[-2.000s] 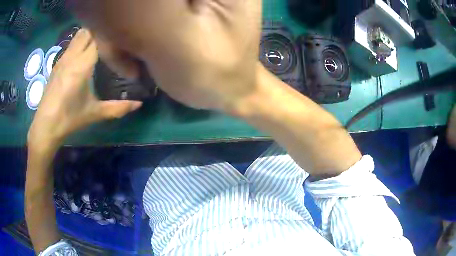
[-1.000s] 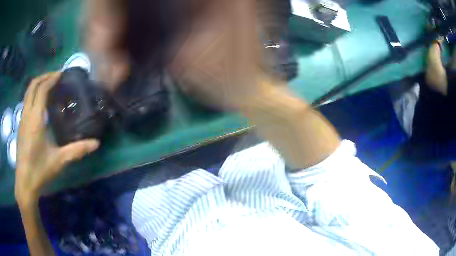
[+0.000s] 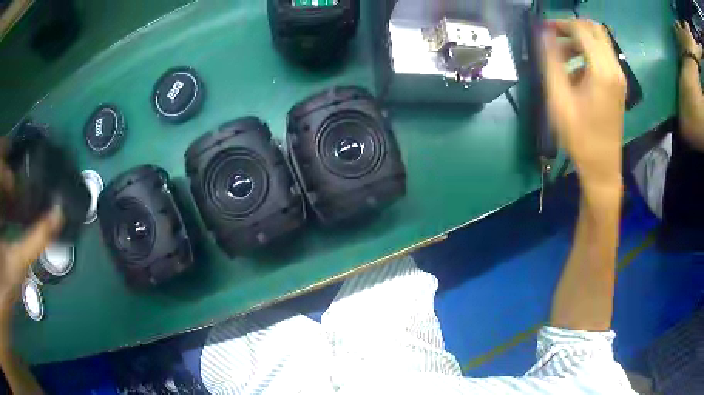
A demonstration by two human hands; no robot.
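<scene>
Three black housings with concentric rings, left (image 3: 137, 228), middle (image 3: 241, 183) and right (image 3: 350, 149), stand side by side in front of me. My left hand (image 3: 23, 247) is blurred and cut off by the left edge, holding a blurred dark housing (image 3: 54, 185). My right hand (image 3: 590, 100) is at the upper right, its fingers at the dark barrel of the electric screwdriver (image 3: 539, 100). The thin bit points towards the bench's near edge. Two black logo caps, one larger (image 3: 178, 94) and one smaller (image 3: 103, 129), lie behind the housings.
A white and silver screw feeder (image 3: 451, 58) stands left of the screwdriver. Another housing (image 3: 314, 31) at the rear shows green inside. White-rimmed discs (image 3: 33, 299) lie at left. A dark flat object (image 3: 629, 77) lies beyond my right hand. Another person's arm (image 3: 689, 96) is at far right.
My right hand has moved from in front of the camera to the upper right. My left hand has moved to the left edge with a housing. The view has shifted, uncovering the row of housings and the caps.
</scene>
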